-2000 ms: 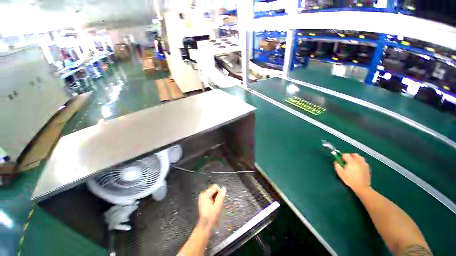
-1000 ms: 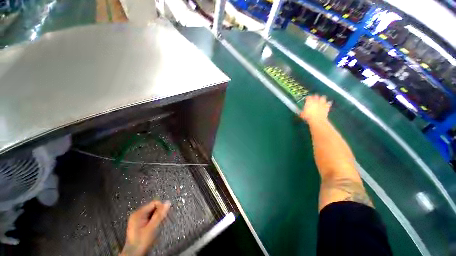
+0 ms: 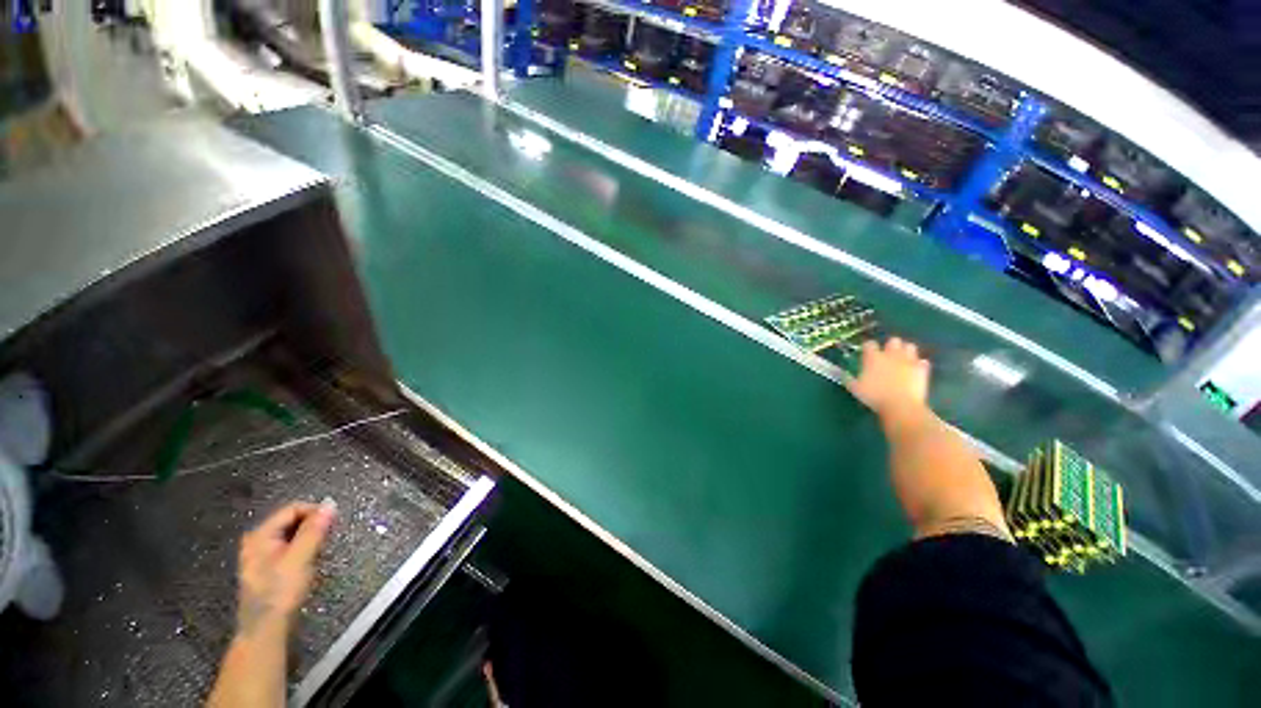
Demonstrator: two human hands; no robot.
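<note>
A green PCB panel (image 3: 826,322) with rows of small boards lies over the conveyor belt, just beyond the near pale rail. My right hand (image 3: 889,376) is at the panel's near right edge, back of the hand up. The fingertips are hidden or blurred, so I cannot tell whether they grip the panel. No cutters can be made out in it. My left hand (image 3: 281,553) is above the mesh tray (image 3: 367,546), fingers curled and thumb near the fingertips, with nothing clearly visible in it.
Several PCB panels (image 3: 1068,506) stand stacked on the belt at the right. The metal hood (image 3: 166,194) covers the tray's back. Green-handled cutters (image 3: 173,440) and a thin pale rod (image 3: 277,445) lie on the mesh. Part of the white fan (image 3: 17,533) shows at left. Blue racks stand behind.
The view has swung right, bringing the stacked panels into sight. My right hand has gone from holding green cutters over the belt to the panel. My left hand stays over the mesh.
</note>
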